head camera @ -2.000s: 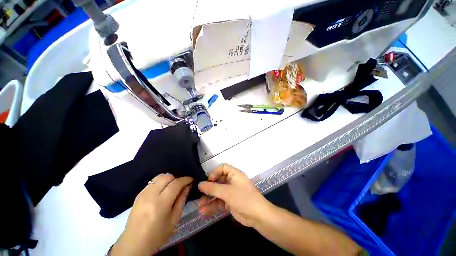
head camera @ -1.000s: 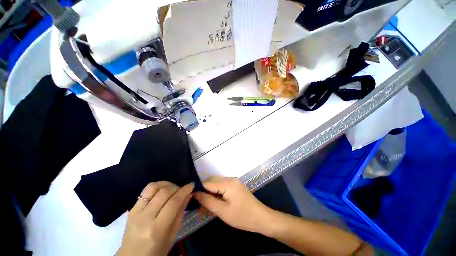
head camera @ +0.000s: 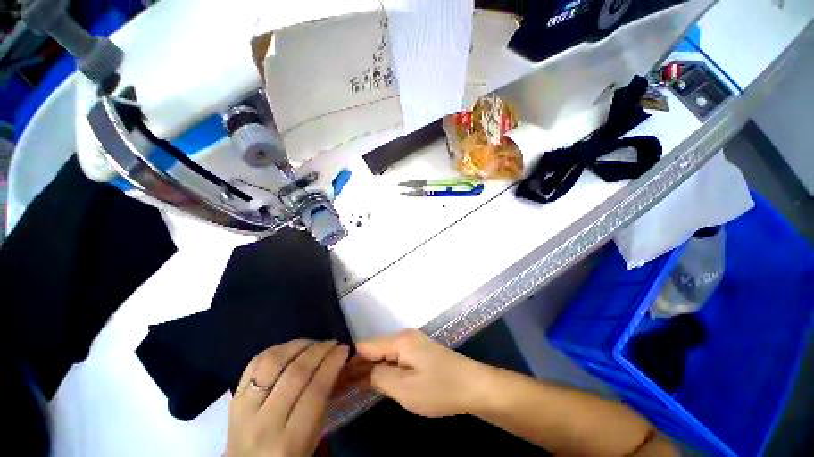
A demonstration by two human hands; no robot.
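Observation:
A black fabric piece (head camera: 259, 299) lies on the white machine table, its upper end at the presser foot and needle area (head camera: 299, 210) of the sewing machine. My left hand (head camera: 284, 393), with a ring on one finger, lies on the near part of the fabric and pinches its right edge. My right hand (head camera: 412, 370) pinches the same edge just beside the left fingertips, near the table's front edge. The fingertips touch or nearly touch. The exact needle contact is hidden by the metal parts.
Stacked black panels (head camera: 80, 268) lie at left. Thread snips (head camera: 442, 187), a snack packet (head camera: 486, 143) and a looped black strap (head camera: 593, 161) lie right of the needle. A blue bin (head camera: 741, 330) with a clear bag stands below right. Cardboard (head camera: 330, 80) is fixed to the machine head.
The view has shifted, so the machine sits further left in the picture. Both hands still pinch the fabric's edge, and the fabric's upper end is still at the presser foot.

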